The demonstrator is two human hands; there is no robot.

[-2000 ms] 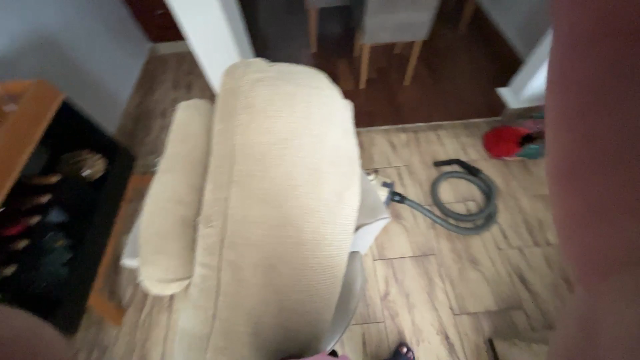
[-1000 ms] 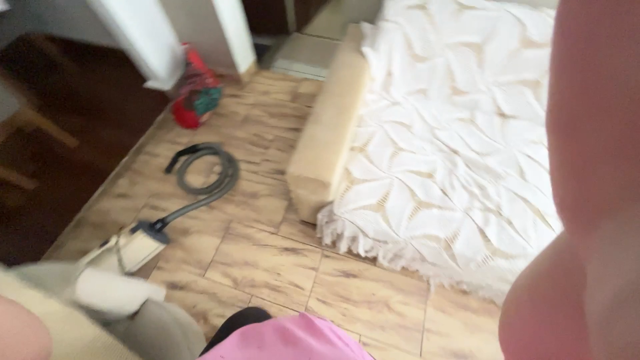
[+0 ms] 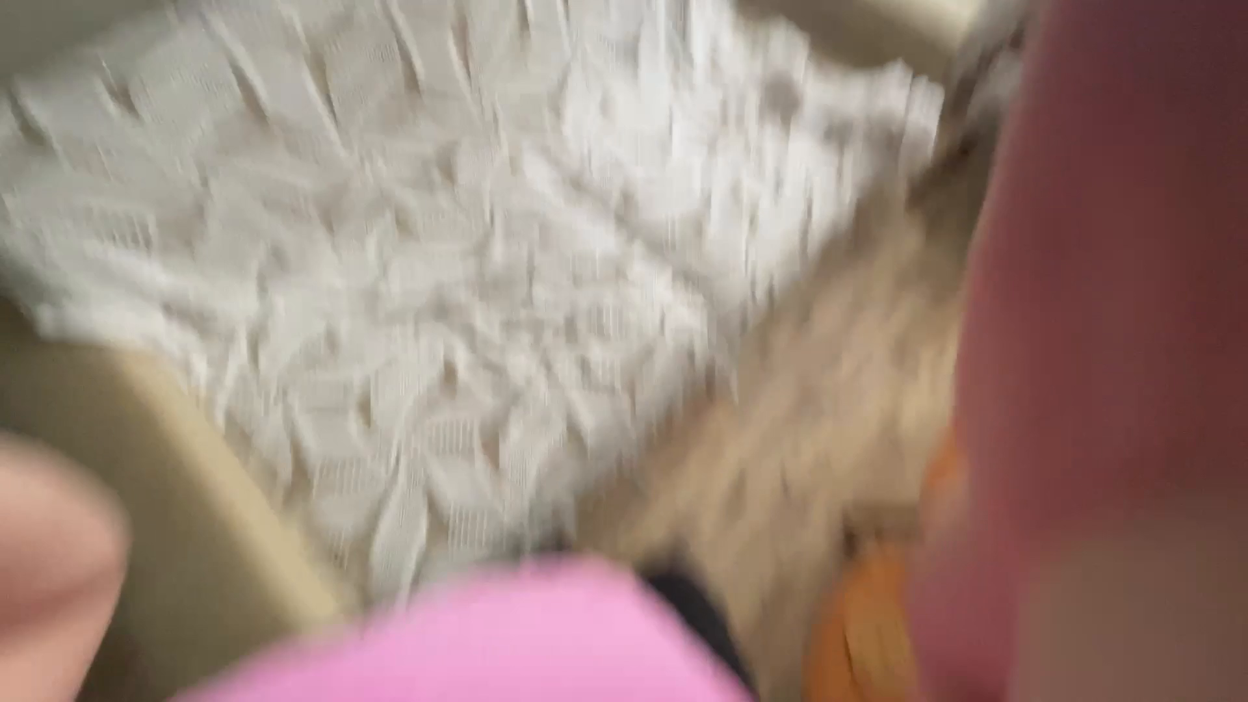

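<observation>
Skin at the lower left edge looks like part of my left hand or arm [image 3: 54, 565]; no fingers can be made out. A large, blurred pink-red form, probably my right hand or arm [image 3: 1102, 292], fills the right side close to the lens. Whether either hand holds anything is hidden. Between them, beyond the pink clothing [image 3: 507, 643] on my body, lies a white patterned throw [image 3: 487, 244] with a fringed edge, draped over a sofa.
A beige sofa arm [image 3: 224, 487] runs along the lower left. Wood-look floor tiles [image 3: 770, 439] border the throw on the right. An orange-brown object [image 3: 873, 614], perhaps wooden furniture, stands at the lower right. The view is strongly blurred.
The view has swung far round, from a beige armchair and a vacuum cleaner with a grey hose to the throw-covered sofa, which now fills much of the view.
</observation>
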